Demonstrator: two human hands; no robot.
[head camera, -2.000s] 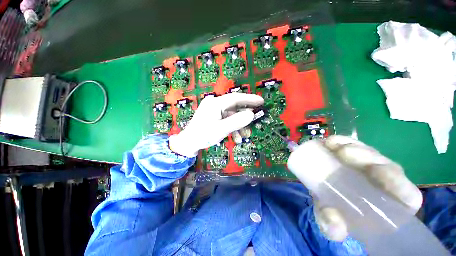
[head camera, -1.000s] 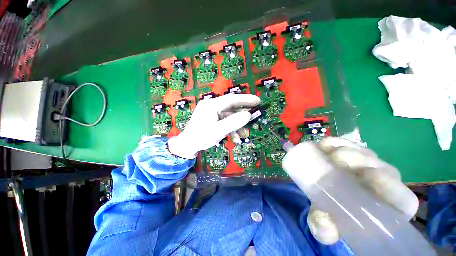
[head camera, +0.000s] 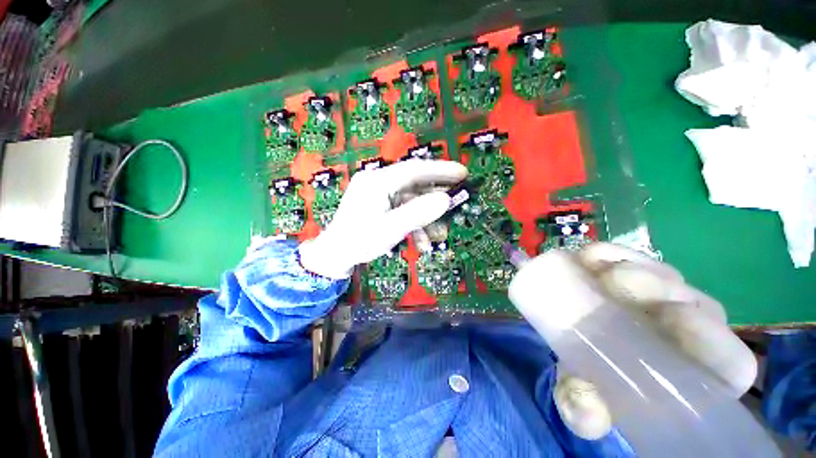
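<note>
My left hand (head camera: 380, 215), in a white glove, grips a green circuit board (head camera: 467, 234) by its black connector with a white label, held over the tray. My right hand (head camera: 671, 309), also gloved, is wrapped around a large translucent whitish bottle (head camera: 626, 358). A thin needle with a purple hub (head camera: 516, 257) points from its narrow end to the held board; whether the tip touches cannot be told. Rows of similar boards (head camera: 414, 100) lie in the clear blister tray (head camera: 590, 183), with red liner (head camera: 546, 152) showing between them. My left hand hides part of some boards.
A crumpled white heap (head camera: 760, 134) lies on the green mat (head camera: 219, 134) at the right. A pale box instrument (head camera: 45, 192) with a looped grey cable (head camera: 183, 183) stands at the left. A dark green surface (head camera: 295, 45) runs along the back.
The view has shifted slightly. The needle and bottle have moved a little over the held board. Both hands keep their hold.
</note>
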